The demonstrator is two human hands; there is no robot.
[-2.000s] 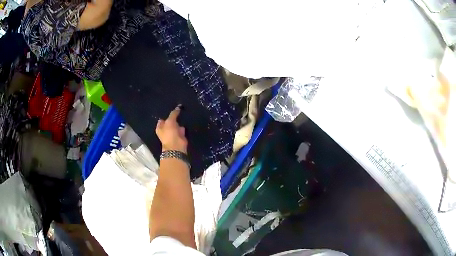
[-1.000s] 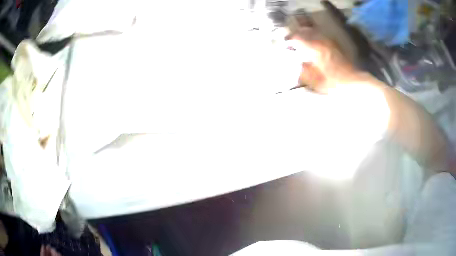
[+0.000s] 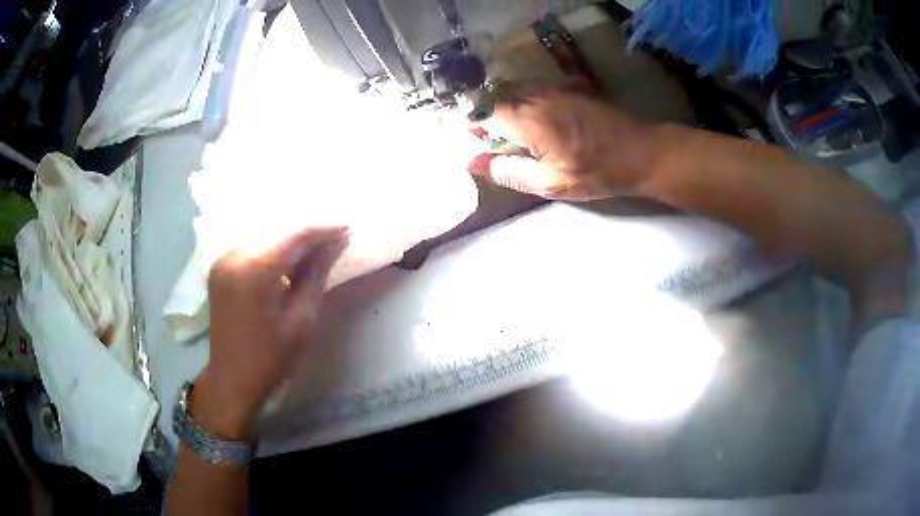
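Observation:
A cream-white cloth piece [image 3: 333, 161], washed out by glare, lies under the sewing machine's dark presser foot and needle area [image 3: 454, 81]. My left hand [image 3: 267, 297], with a ring and a metal wristwatch, rests at the cloth's lower left part; glare and blur hide whether its fingers pinch the cloth. My right hand [image 3: 575, 141] is just right of the needle area, fingertips and thumb by the cloth's right edge. A small red spot shows near its fingertips. I cannot tell whether it grips anything.
Loose cream cloth [image 3: 86, 323] hangs at the table's left edge, with more white cloth [image 3: 156, 71] at the back left. A printed ruler [image 3: 454, 378] runs along the front edge. Blue strands [image 3: 711, 35] and a clear box of small items [image 3: 827, 116] are at the upper right.
The view has swung from the blue basket and dark cloth to the machine. My left hand has come onto the cream cloth; my right hand has moved left and down beside the needle area.

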